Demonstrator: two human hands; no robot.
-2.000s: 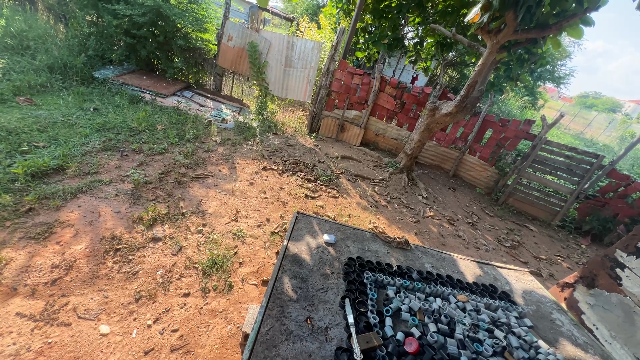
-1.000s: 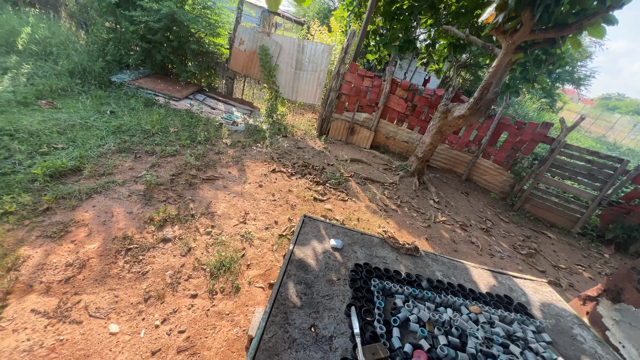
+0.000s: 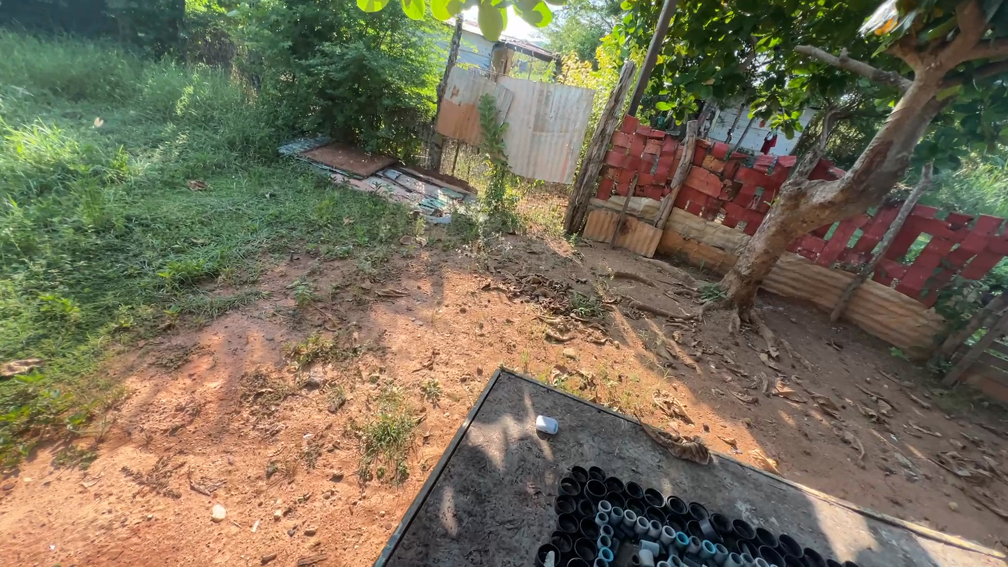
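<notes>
Neither my left hand nor my right hand shows in the head view. At the bottom, a dark, flat tabletop [image 3: 488, 480] holds rows of short black pipe pieces [image 3: 654, 498], standing on end. Inside the black rows stand smaller grey and blue pipe pieces [image 3: 668, 535], partly cut off by the lower frame edge. A small white object [image 3: 546, 425] lies by itself near the tabletop's far left corner. A curled dry leaf [image 3: 681, 445] rests at the far edge.
Reddish bare soil [image 3: 260, 441] surrounds the table, with grass [image 3: 157, 205] at the left. A leaning tree [image 3: 795, 205] stands at the right before a red slatted fence [image 3: 906, 244]. Corrugated metal sheets [image 3: 547, 130] and flat boards [image 3: 354, 160] are farther back.
The view has shifted left and up, so less of the tabletop shows. The metal tool and the red cap seen earlier among the pipe pieces are out of view.
</notes>
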